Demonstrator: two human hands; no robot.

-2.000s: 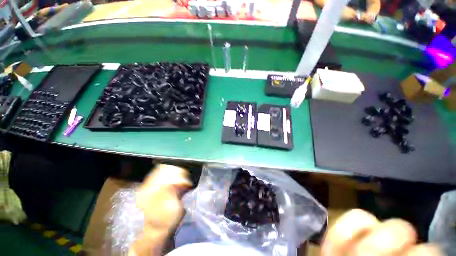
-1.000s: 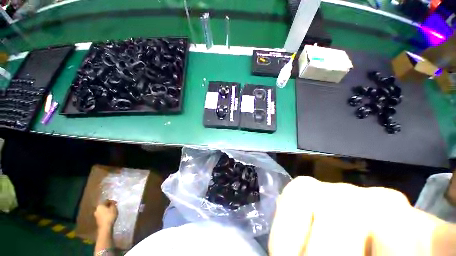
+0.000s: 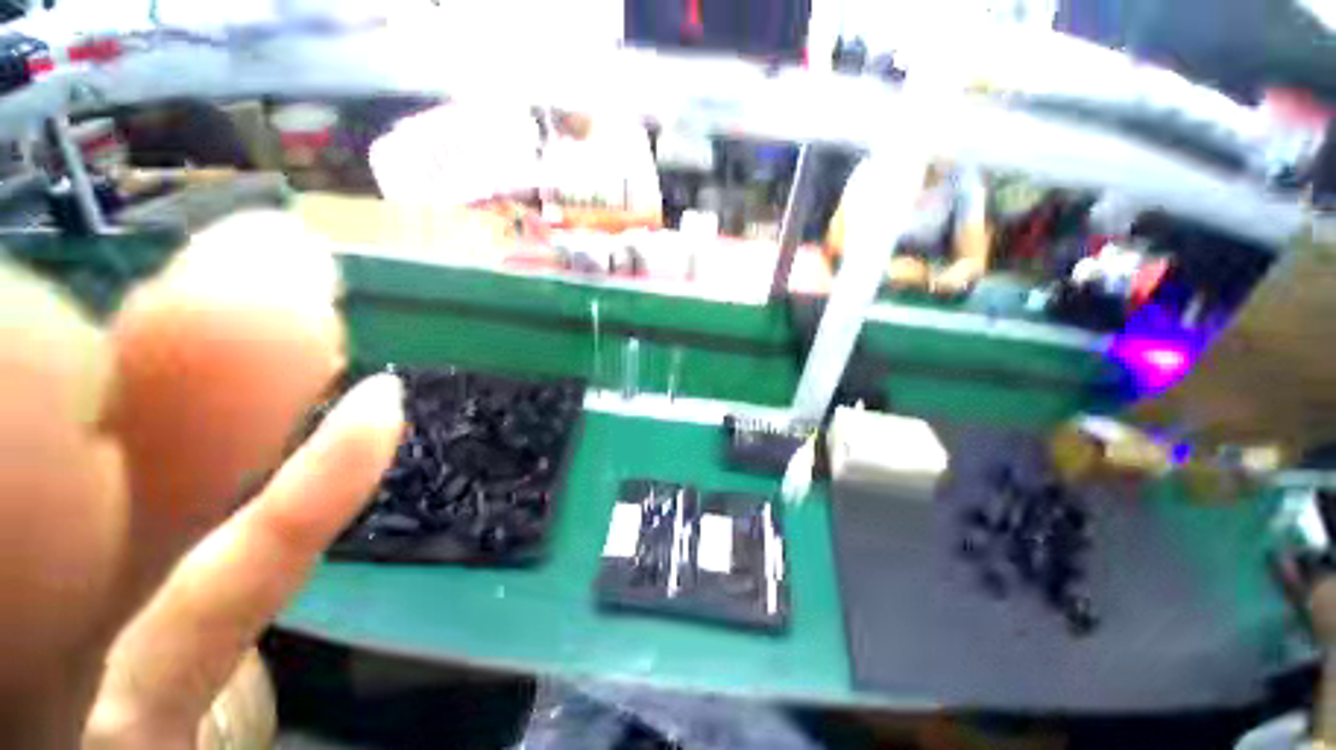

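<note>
My left hand point(image 3: 220, 440) is very large, close to the camera and blurred at the left; the frame edge cuts it off. Its fingers are apart, with nothing visible in them. My right hand is out of the picture. The clear poly bag point(image 3: 645, 721) shows only as a blurred strip at the bottom edge, below the bench; its contents cannot be made out. The black parts tray point(image 3: 469, 469), heaped with tangled black loops, is partly hidden behind my left hand.
Two flat black boxes point(image 3: 695, 554) lie on the green bench. Behind them are a small black box point(image 3: 765, 443), a white dropper point(image 3: 799, 473) and a white carton point(image 3: 887, 448). Black parts point(image 3: 1026, 535) lie on the dark mat point(image 3: 938, 630). Clear tubes point(image 3: 632, 366) stand behind.
The view has tilted up, so the bench sits lower and the carton of plastic is out of view. My left hand has come up from that carton to near the camera. My right hand has left view.
</note>
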